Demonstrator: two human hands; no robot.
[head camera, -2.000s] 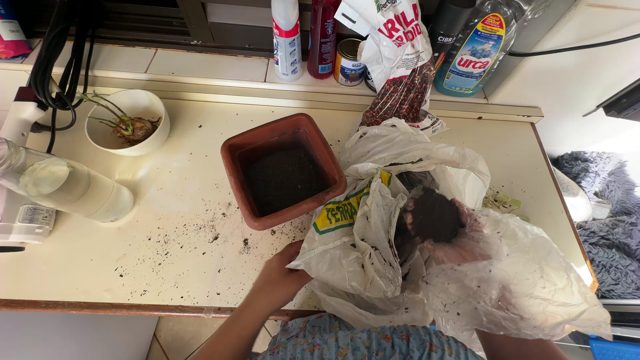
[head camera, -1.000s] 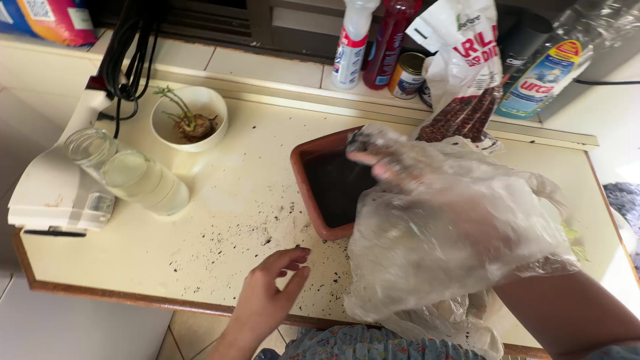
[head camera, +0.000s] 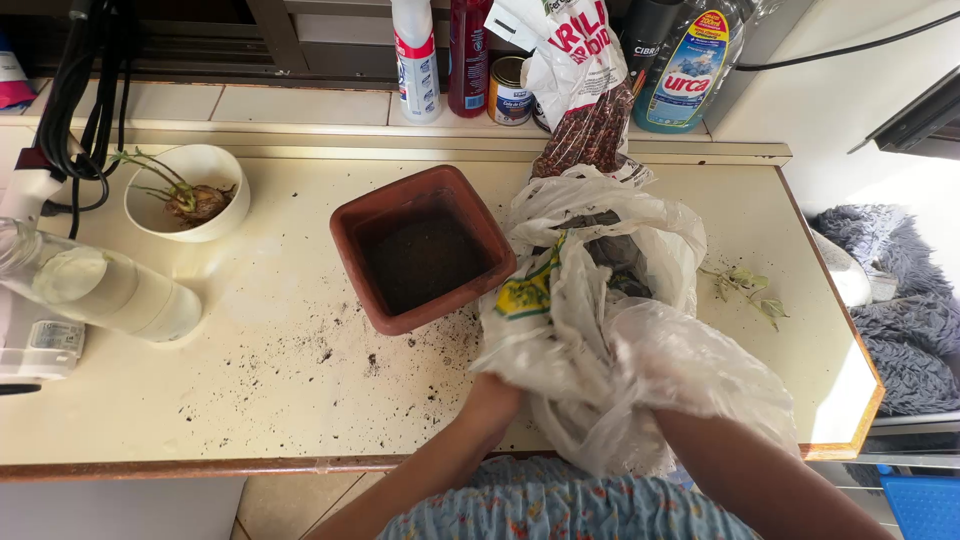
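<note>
A square terracotta-coloured pot (head camera: 424, 251) with dark soil in its bottom stands mid-table. Right beside it slumps an open white plastic bag (head camera: 555, 330) with a green and yellow print. My left hand (head camera: 495, 397) is at the bag's lower left side, its fingers hidden behind the plastic. My right hand (head camera: 645, 352) is inside the bag's crumpled clear plastic; its fingers are hidden, so what it holds does not show. Above the bag leans a printed sack of reddish-brown pellets (head camera: 585, 127). A white bowl (head camera: 232, 191) at the left holds a bulb with green shoots.
A glass bottle of cloudy liquid (head camera: 142, 300) is at the left, near a white appliance with black cords (head camera: 94, 97). Bottles and a can (head camera: 510, 94) line the tiled ledge. Spilled soil (head camera: 371, 364) dots the tabletop. A wilted sprig (head camera: 742, 285) lies on the right.
My right hand has moved from over the pot into the bag at the right. My left hand, apart from the bag one second ago, is now against its lower side.
</note>
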